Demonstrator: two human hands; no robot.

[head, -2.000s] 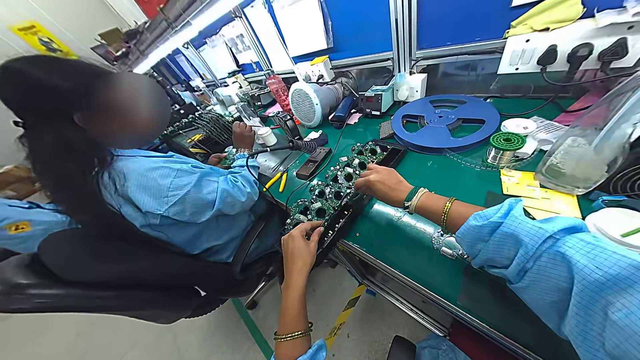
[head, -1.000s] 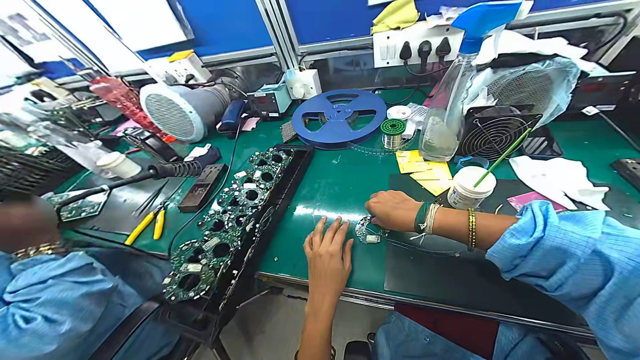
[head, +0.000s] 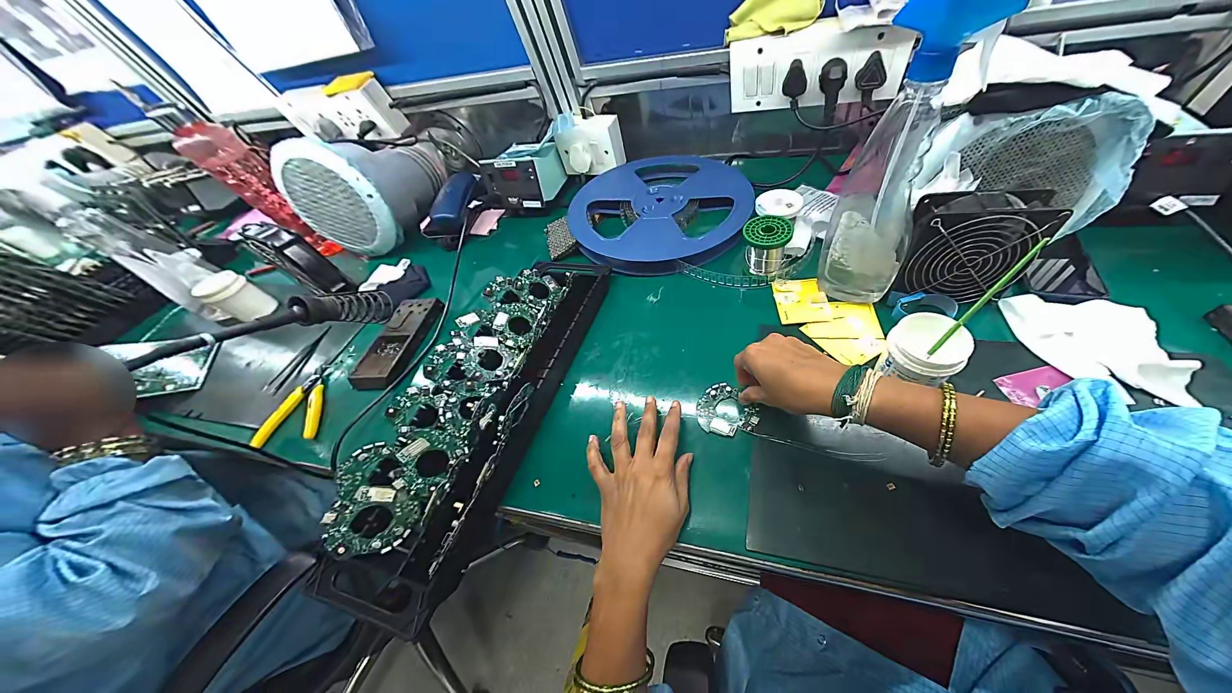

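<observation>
My right hand [head: 784, 373] has its fingertips closed on the right edge of a small ring-shaped circuit board [head: 724, 410], which lies at the left edge of a dark mat [head: 866, 491]. Flat on the green bench top, fingers apart and holding nothing, is my left hand [head: 643, 476], to the left of that board. Farther left, a long black rack [head: 568, 318] bears several round green circuit boards [head: 433, 462] with dark holes, touched by neither hand.
A white tub [head: 929, 351] with a green stick stands beyond my right wrist. Behind are a blue reel [head: 659, 214], a solder wire spool [head: 767, 245], a spray bottle [head: 876, 212] and a fan [head: 982, 250]. At left sit yellow-handled pliers [head: 294, 414] near a co-worker's sleeve [head: 144, 558].
Two seconds ago both hands were at the rack of boards; now both are over the bench to its right, my right hand with a small board. The view has swung right.
</observation>
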